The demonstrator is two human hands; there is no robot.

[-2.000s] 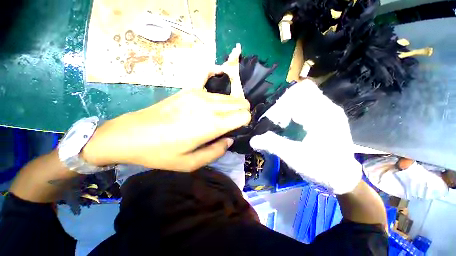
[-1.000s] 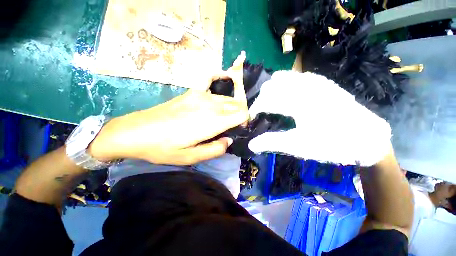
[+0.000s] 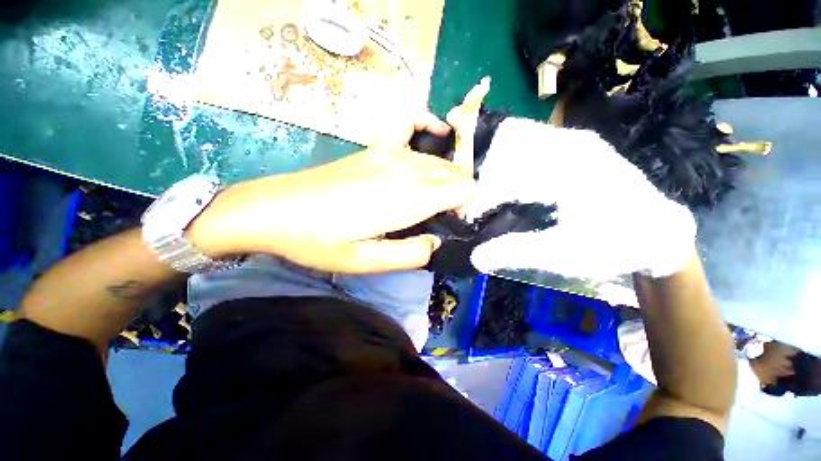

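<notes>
A black spiky piece (image 3: 455,248) is held between both hands over the bench edge. Its beige tab (image 3: 467,122) sticks up between them. My left hand (image 3: 347,212), bare with a metal watch on the wrist, is closed around the piece's left side. My right hand (image 3: 585,203), in a white knit glove, grips it from the right and hides much of it. Where the fingertips meet is partly hidden.
A stained tan cardboard mat (image 3: 306,99) with a small whitish dish (image 3: 335,32) and thin sticks lies on the green bench (image 3: 99,81). A pile of black pieces (image 3: 662,117) is at upper right. Blue crates (image 3: 554,315) stand below. Another person (image 3: 765,369) is at lower right.
The gloved right hand has turned over the piece and covers more of it. The left hand keeps its hold. The whole view has shifted, so the mat appears further right.
</notes>
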